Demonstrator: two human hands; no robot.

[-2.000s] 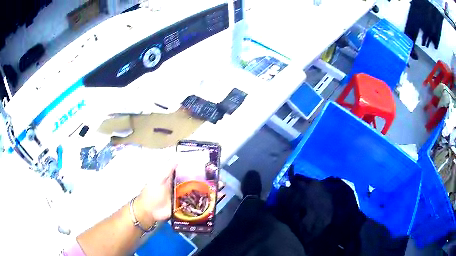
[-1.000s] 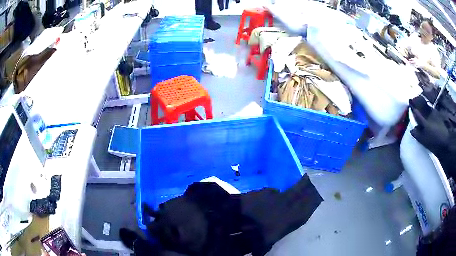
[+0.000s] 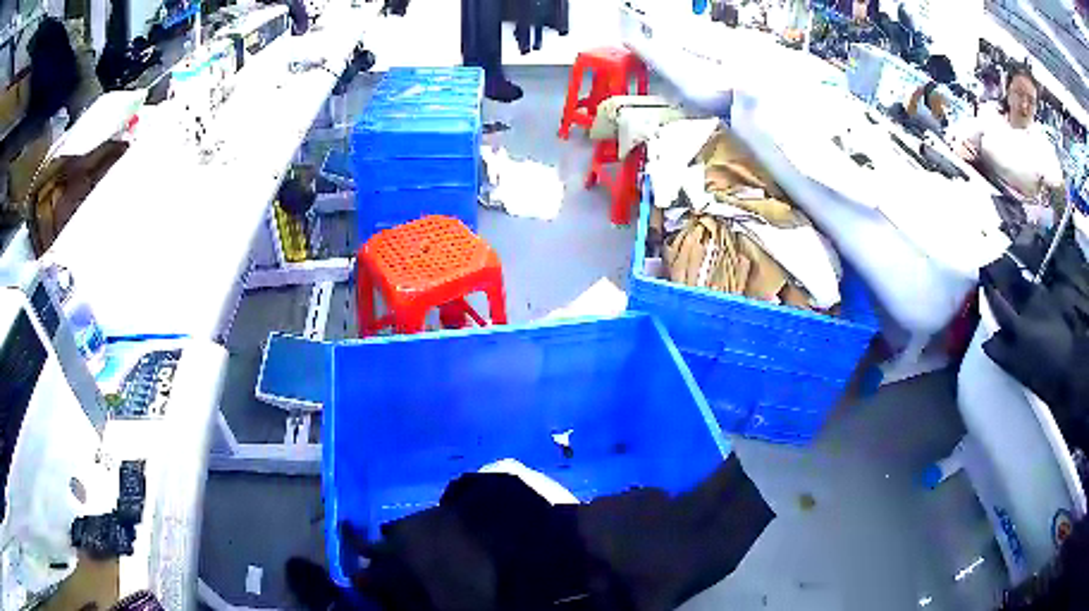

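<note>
Neither of my hands is in view. A small dark edge of the phone [image 3: 139, 600] shows at the bottom left, cut off by the frame; what holds it is hidden. Nearest in front is a large open blue bin [image 3: 502, 364]. Black cloth [image 3: 645, 543] lies in it and over its near side, with a white piece [image 3: 529, 480] at its edge. Small black pieces [image 3: 115, 513] lie on the white machine table [image 3: 179, 477] at the left, above a brown piece [image 3: 86, 587].
A red stool [image 3: 432, 269] stands beyond the bin, with stacked blue bins [image 3: 416, 149] behind. Another blue bin [image 3: 746, 358] holds tan and white pieces [image 3: 728, 239]. A blue foot pedal [image 3: 295, 368] is at the left. A seated person [image 3: 1019, 149] is at the far right.
The view has swung from the machine and phone to the bins. My left hand, which held the phone, has left the picture, and the phone has slid almost out at the bottom.
</note>
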